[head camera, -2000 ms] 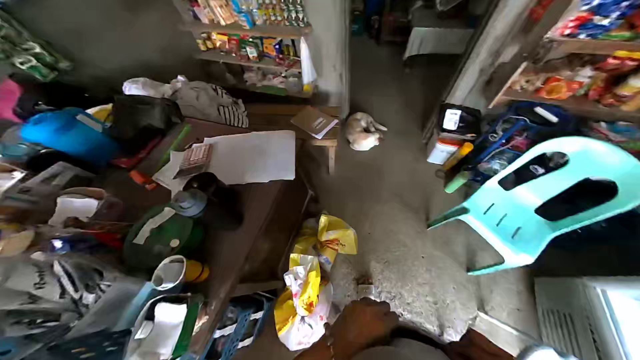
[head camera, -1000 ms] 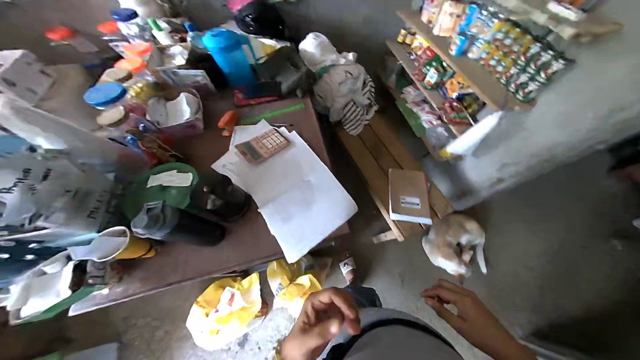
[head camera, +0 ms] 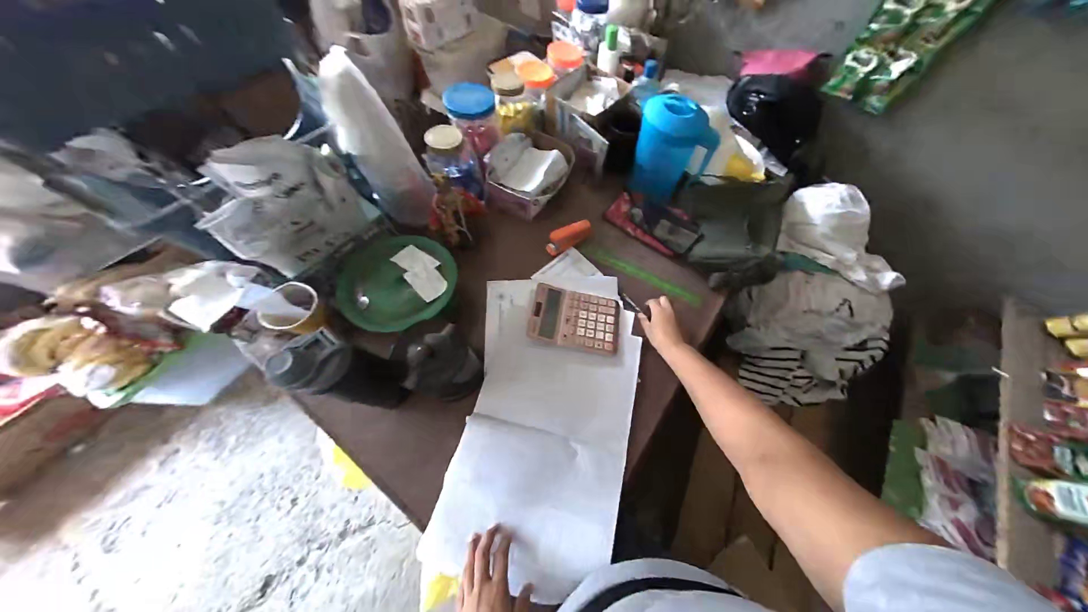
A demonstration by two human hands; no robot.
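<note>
My left hand [head camera: 493, 571] lies with fingers spread on the lower end of large white paper sheets [head camera: 544, 459] on the brown table. My right hand [head camera: 661, 326] reaches to the right edge of the sheets, its fingertips closed on a dark pen [head camera: 633, 304]. A pink calculator [head camera: 574, 319] rests on the upper part of the paper. Just beyond it are a small paper slip [head camera: 568, 265] and an orange object [head camera: 569, 236], perhaps a stapler. A green ruler [head camera: 648, 276] lies on the table beyond my right hand.
Left of the paper stand a dark bottle [head camera: 336, 370] and a green round lid or plate [head camera: 397, 285]. A blue pitcher [head camera: 671, 149], lidded jars [head camera: 469, 115] and a tissue box [head camera: 529, 177] stand at the back. Bags [head camera: 816, 314] are piled right of the table; shelves [head camera: 1016, 510] hold packets.
The view has swung onto the table. My left hand, raised a second ago, now lies on the paper. My right hand has moved from near the dog to the pen beside the calculator.
</note>
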